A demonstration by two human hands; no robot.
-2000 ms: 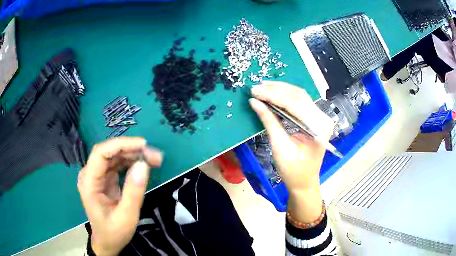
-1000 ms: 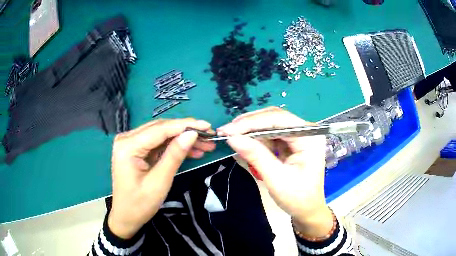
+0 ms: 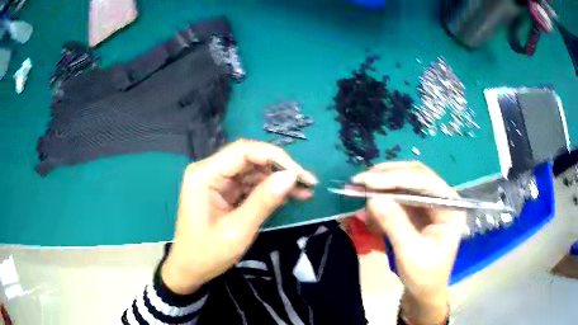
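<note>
My left hand (image 3: 237, 206) pinches a small dark connector (image 3: 303, 183) between thumb and fingertips, mostly hidden by the fingers. My right hand (image 3: 412, 219) holds silver tweezers (image 3: 443, 202), their tips pointing left, a short gap from the connector. Whether the tips hold a bit is too blurred to tell. On the green bench, a small pile of connectors (image 3: 286, 120) lies beyond my left hand. A loose pile of black inserts (image 3: 367, 111) and a pile of silvery metal inserts (image 3: 445, 96) lie beyond my right hand.
Dark straps (image 3: 139, 108) lie stacked at left, with a pink phone (image 3: 111, 19) behind. A ribbed tray (image 3: 544, 124) sits at the right bench edge, above a blue parts bin (image 3: 500, 251). A dark cylindrical object (image 3: 476, 20) stands at the back right. White tissue (image 3: 23, 75) lies far left.
The view has turned left, so the bench items appear further right. The tweezers, at the left hand's fingertips a second ago, are now slightly apart from them.
</note>
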